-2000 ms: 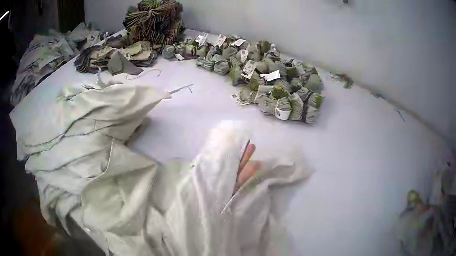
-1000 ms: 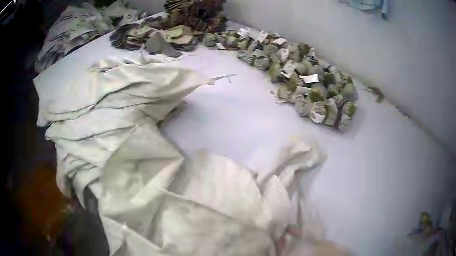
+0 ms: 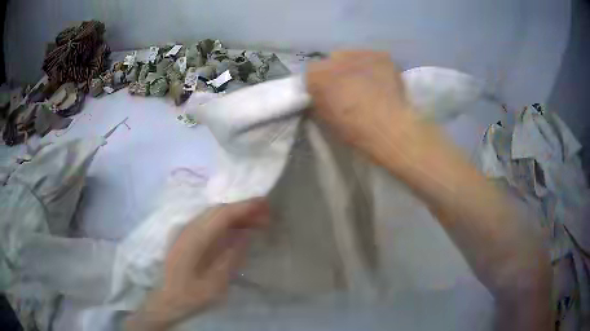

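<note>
An off-white garment (image 3: pixel 304 187) hangs between my hands above the white table, blurred by motion. My right hand (image 3: pixel 356 90) is raised at the upper middle, closed on the garment's top edge. My left hand (image 3: pixel 217 249) is lower, left of the middle, against the garment's left edge; its fingers are blurred and partly behind cloth, so its grip cannot be made out. More off-white cloth (image 3: pixel 45 187) lies at the table's left end.
Rolled grey-green bundles (image 3: pixel 187 68) with white tags lie along the wall. A dark ruffled bundle (image 3: pixel 76 55) and loose cut pieces (image 3: pixel 39 110) are at the back left. Another pile of pale cloth (image 3: pixel 543 149) is at the right. The white table (image 3: pixel 155 142) lies beneath.
The view has turned right. My right hand has come up with the garment's edge, and the cloth now hangs from it. Both hands and forearms show; the right-hand pile shows more.
</note>
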